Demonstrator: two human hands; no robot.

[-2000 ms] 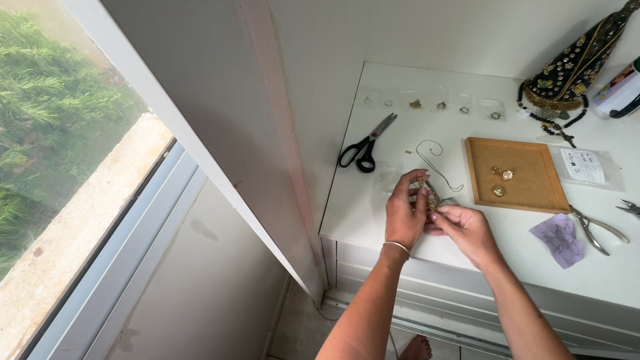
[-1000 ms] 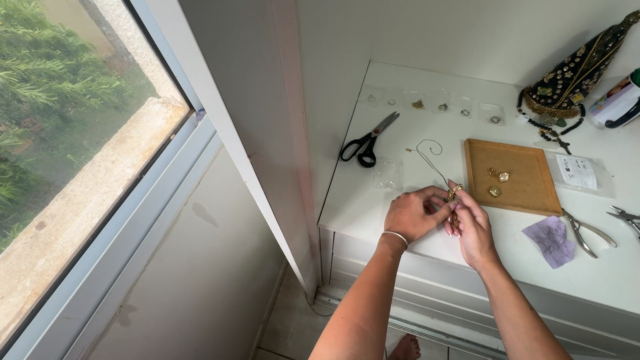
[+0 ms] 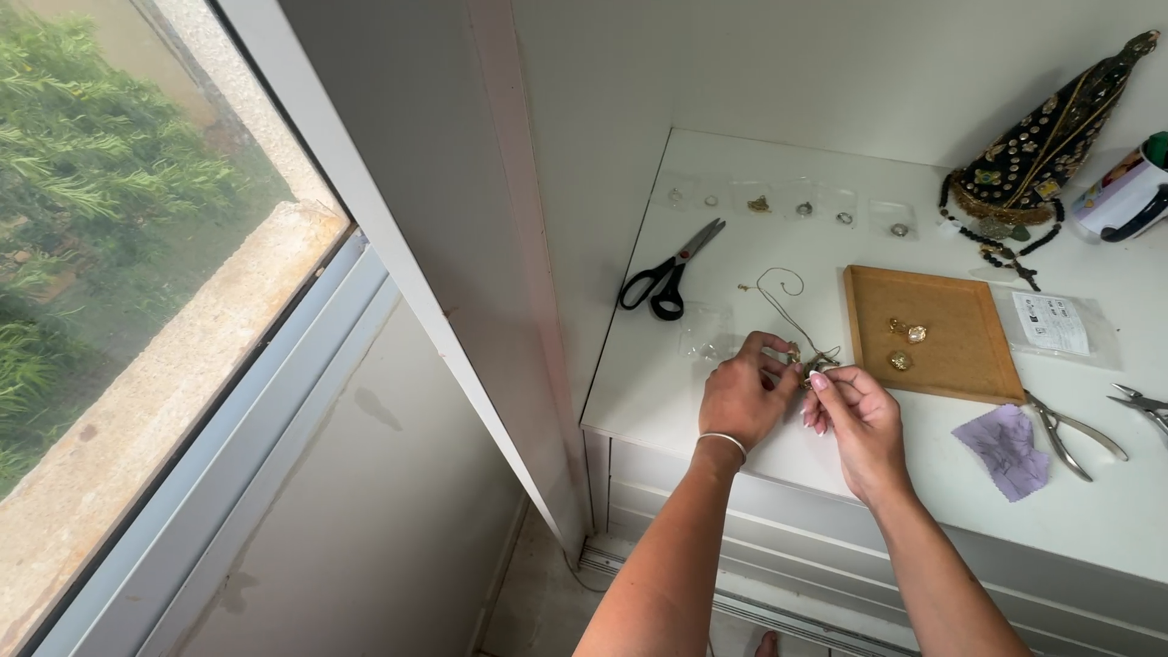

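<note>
My left hand (image 3: 746, 391) and my right hand (image 3: 858, 422) meet over the front edge of the white surface, both pinching small gold-coloured jewelry (image 3: 796, 354) between their fingertips. Its exact shape is partly hidden by the fingers. A thin chain (image 3: 787, 308) lies curled on the surface just beyond and runs down to my fingers. Right of my hands is a shallow wooden tray (image 3: 949, 365) with several gold-coloured pieces (image 3: 908, 330) in it. A small clear plastic bag (image 3: 705, 336) lies beside my left hand.
Black-handled scissors (image 3: 671, 274) lie at the left. Small clear bags with jewelry (image 3: 803, 208) form a row behind. At the right are a purple cloth (image 3: 1004, 452), pliers (image 3: 1063, 433), a labelled bag (image 3: 1054, 324), a dark-robed statuette (image 3: 1045, 146), a beaded rosary (image 3: 1004, 255) and a mug (image 3: 1127, 196).
Both hands stay together with the jewelry between them; the fingers have shifted their hold. Two seconds ago they were a little farther left, nearer the small clear bag.
</note>
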